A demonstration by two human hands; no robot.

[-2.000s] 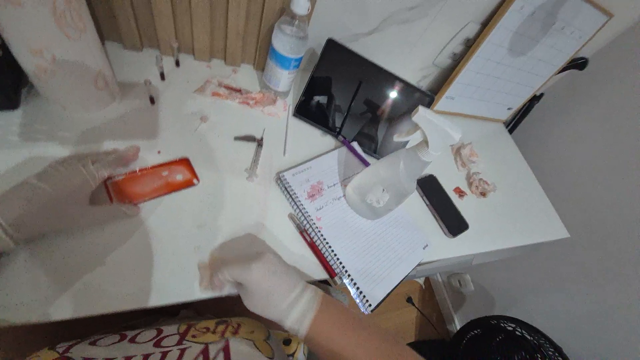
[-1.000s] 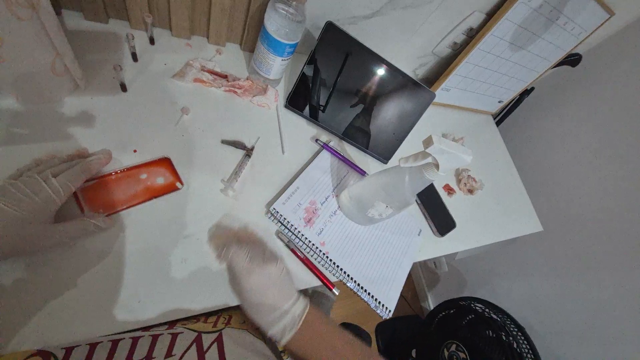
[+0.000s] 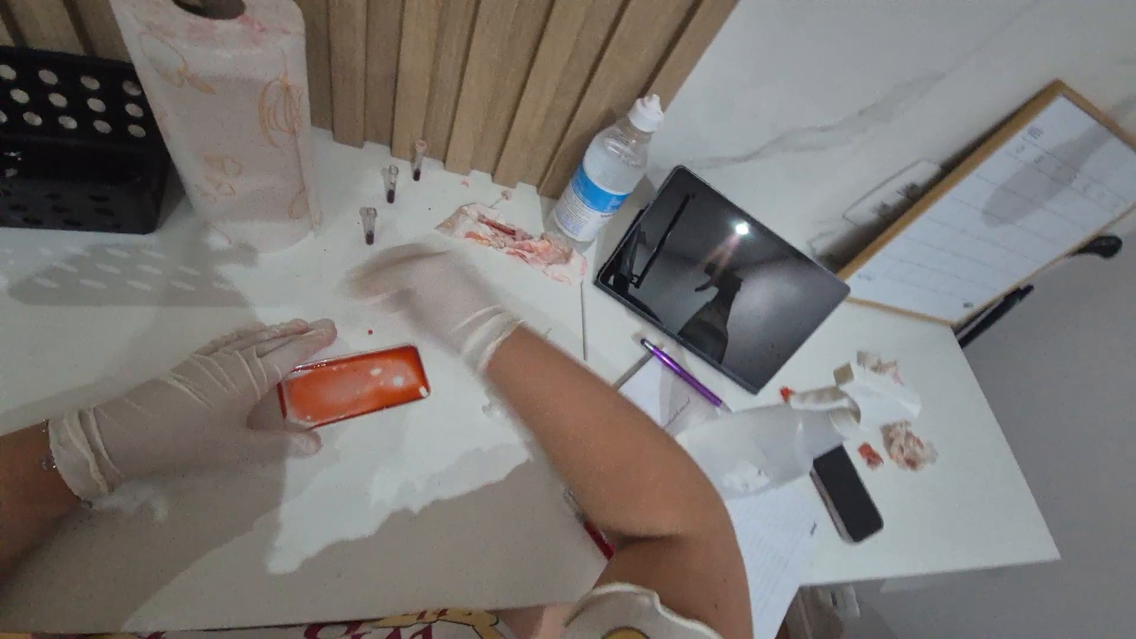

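My left hand (image 3: 213,395), in a pale glove, has its fingers and thumb around the left end of a shallow rectangular tray (image 3: 355,386) of red-orange liquid with whitish patches. My gloved right hand (image 3: 426,288) is blurred above the table, beyond the tray; whether it holds anything cannot be told. Several small tubes with dark contents, one of them a capped tube (image 3: 368,225), stand past its fingers. A red-stained crumpled tissue (image 3: 519,241) lies to its right. My right forearm covers part of the table and the notebook.
A paper towel roll (image 3: 226,124) and a black perforated basket (image 3: 80,142) stand at the back left. Farther right are a clear plastic bottle (image 3: 603,182), a tablet (image 3: 723,275), a purple pen (image 3: 682,373), a spray bottle (image 3: 754,448), a phone (image 3: 848,494), stained tissues (image 3: 907,444) and a framed board (image 3: 1003,204).
My right hand has moved from near the front table edge to the back, close to the tubes. My left hand stays at the tray's left end. The view has shifted.
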